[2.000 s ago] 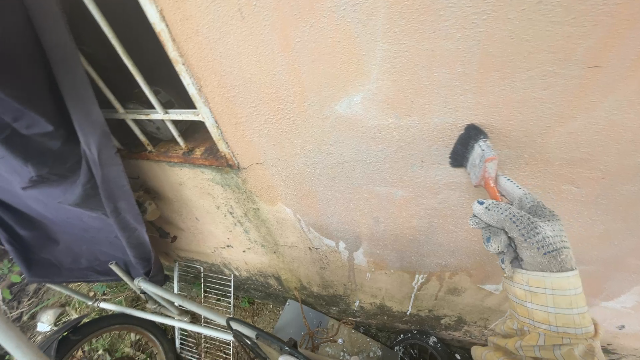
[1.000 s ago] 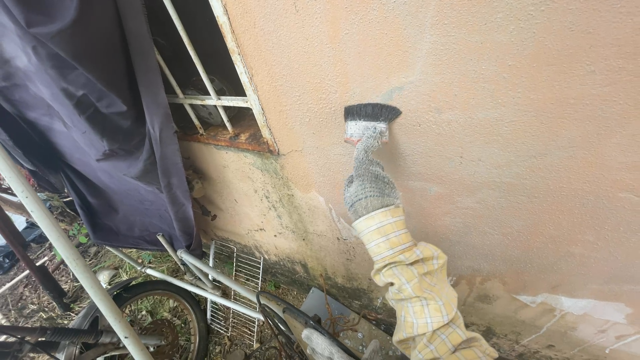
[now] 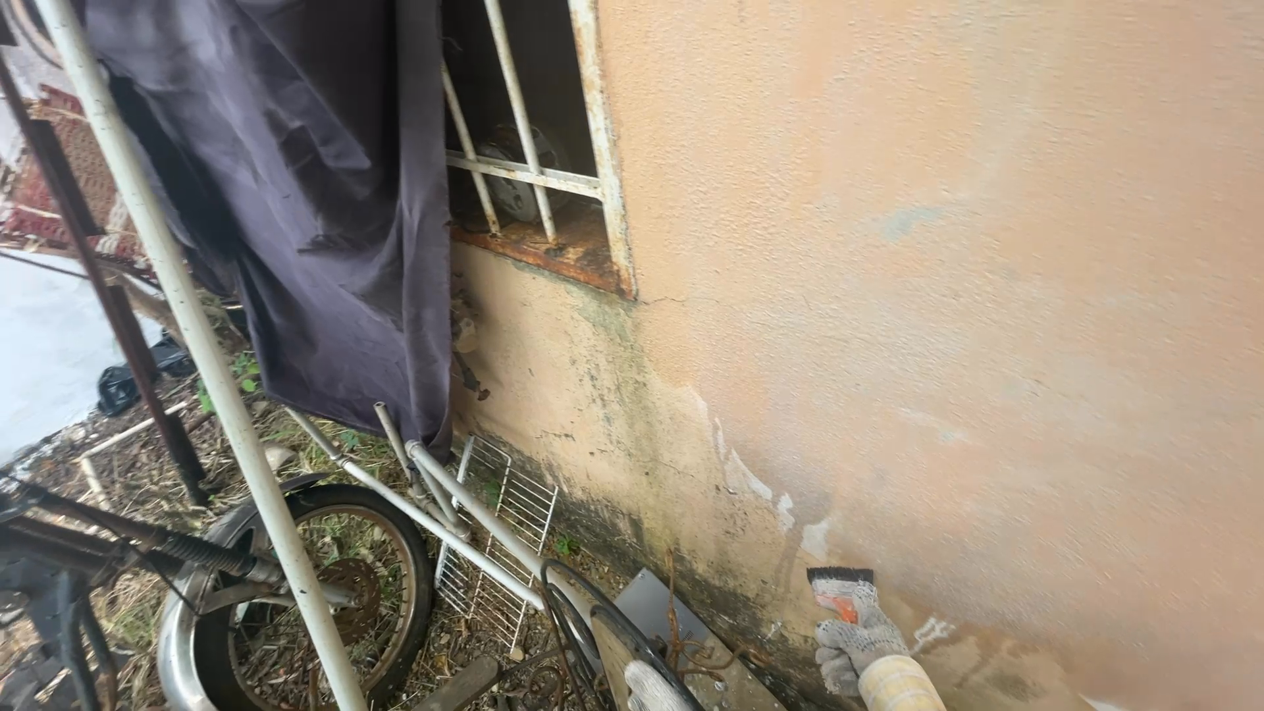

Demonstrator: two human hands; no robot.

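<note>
In a dotted knit work glove and a yellow checked sleeve, my right hand grips a wide paintbrush with black bristles and an orange handle. The brush is at the lower part of the peach textured wall, beside white patches where the coating has flaked. Near the bottom edge, my left hand, in a pale glove, shows only in part, next to a black curved rim; whether it holds anything is hidden.
A window with rusty white bars and a dark hanging cloth are at upper left. Below stand a motorcycle wheel, white metal pipes, a white wire rack, a grey sheet and rusty wires. A long white pole slants across the left.
The brush in my right hand has moved down the wall, from beside the window's height to the flaked patches near the base. The view has swung left.
</note>
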